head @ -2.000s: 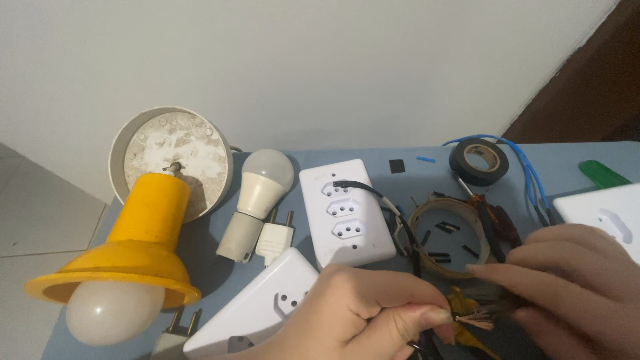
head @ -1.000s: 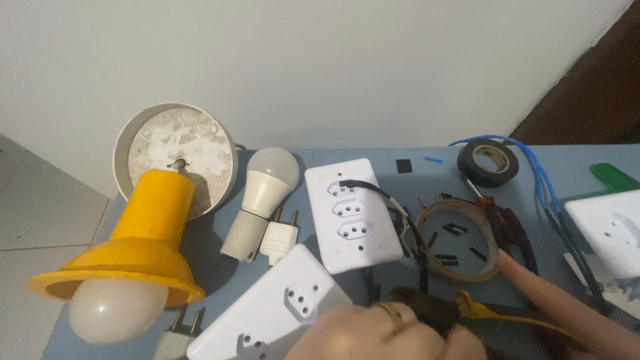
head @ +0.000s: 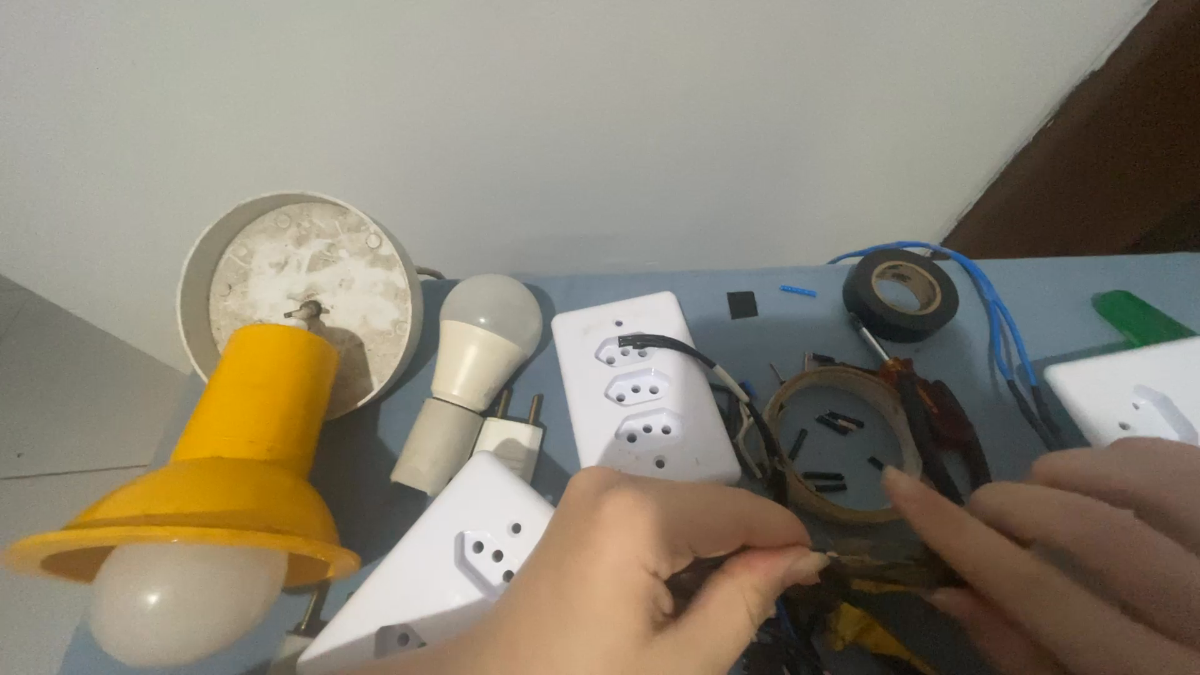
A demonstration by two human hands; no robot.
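Note:
Between thumb and forefinger, my left hand point(head: 656, 572) pinches the end of a thin wire at the lower middle. My right hand point(head: 1059, 553) is just right of it, its fingers around a dark, blurred item whose kind I cannot tell. Below the hands lie dark wires and something yellow point(head: 867, 633), partly hidden. Beyond the fingertips is a tape ring point(head: 780, 422) with several short black insulation pieces inside. A white triple-socket plate point(head: 689, 412) lies behind my left hand, a black cable resting across it. Another white socket plate point(head: 422, 581) is partly under the left forearm.
At left are a yellow lamp shade point(head: 253, 403) with a bulb point(head: 187, 600) and a round white base point(head: 197, 300). An LED bulb point(head: 478, 356) and a white plug point(head: 511, 445) lie mid-table. Black tape point(head: 858, 291), a screwdriver point(head: 874, 339), blue wires point(head: 994, 300) and another plate point(head: 1125, 384) are at right.
My left hand, lower and back upward one second ago, is up again with finger and thumb pinched on the wire. The yellow item stretched between the hands then now lies below them.

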